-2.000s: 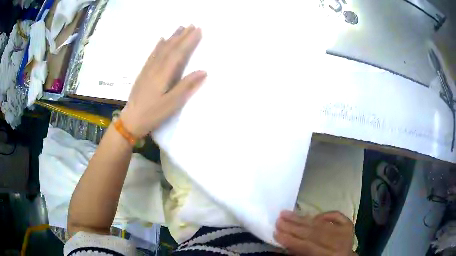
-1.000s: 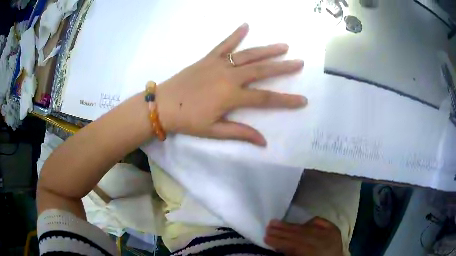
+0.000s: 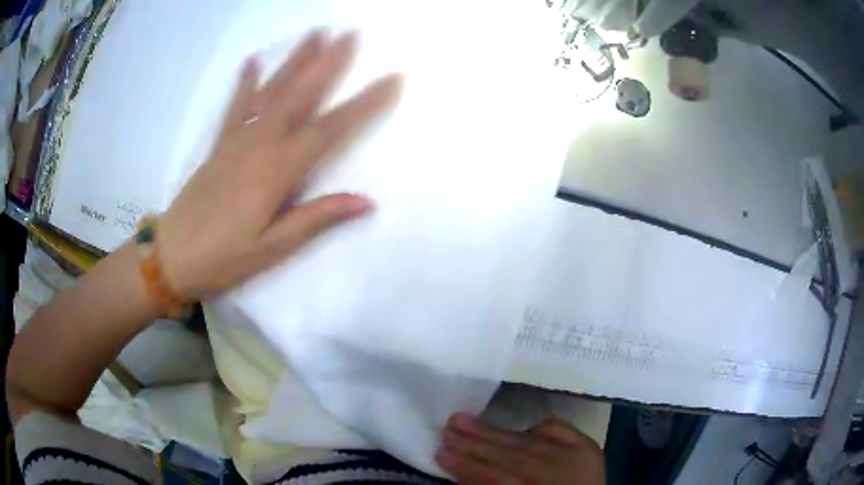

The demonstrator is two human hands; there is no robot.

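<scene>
A white fabric piece [image 3: 379, 322] lies over the white table and hangs past its front edge towards my lap. My left hand [image 3: 251, 180] is over the fabric's left part, palm down with fingers spread, slightly blurred; it grips nothing. My right hand [image 3: 521, 457] is at the bottom, below the table edge, and holds the fabric's lower corner between thumb and fingers. The fabric's upper end is lost in glare beside the presser foot area [image 3: 599, 59]. Whether it lies under the foot cannot be told.
The pale machine head [image 3: 796, 33] is at upper right, with a round metal fitting [image 3: 633, 98] and a peach-coloured knob [image 3: 689, 80] below it. Slim dark tools [image 3: 820, 237] lie at the right table edge. White scraps [image 3: 43, 38] hang at far left. Ruler marks [image 3: 587, 343] line the table front.
My left hand moved right across the fabric, then back left. My right hand kept hold of the lower corner. The view has shifted, showing more of the machine at upper right.
</scene>
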